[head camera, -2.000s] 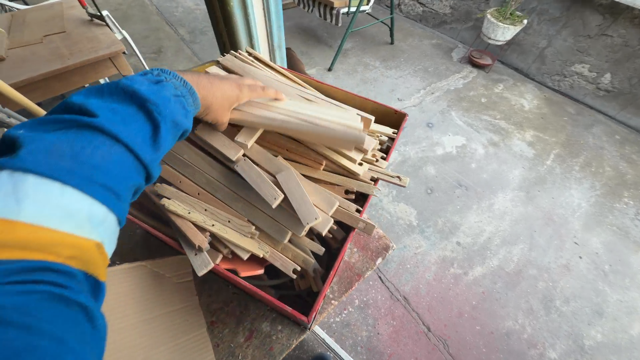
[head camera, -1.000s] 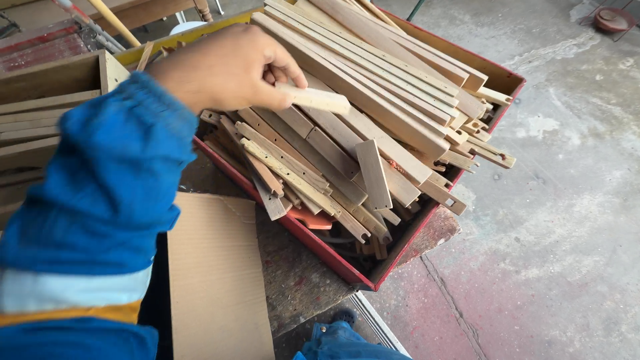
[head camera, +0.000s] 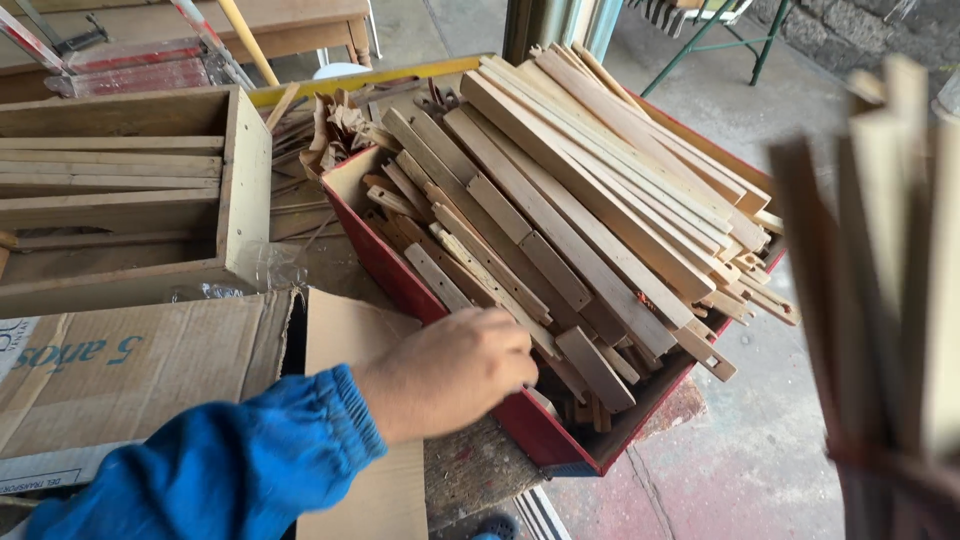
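Observation:
My left hand (head camera: 457, 371), in a blue sleeve, is over the near red wall (head camera: 386, 259) of a box full of wooden strips (head camera: 570, 187). Its fingers are curled and slightly blurred, their tips hidden, so I cannot tell whether they hold anything. Short flat wooden pieces (head camera: 596, 367) with small holes lie near the fingers, at the box's near end. Long pale strips are heaped across the far side, some with notched ends. At the right edge stands a blurred upright bundle of wooden strips (head camera: 870, 300) with a dark reddish band low around it. My right hand is not in view.
A cardboard box (head camera: 150, 360) with an open flap (head camera: 360, 465) is at the lower left. Behind it is a wooden crate (head camera: 251, 180) holding strips. Crumpled brown paper (head camera: 334, 127) lies beside the red box. Further back are a wooden table (head camera: 300, 34) and a green-legged stand (head camera: 705, 41).
My left hand has moved from the heaped strips to the box's near wall. One second ago it held a short wooden piece. The upright bundle has come into view at the right.

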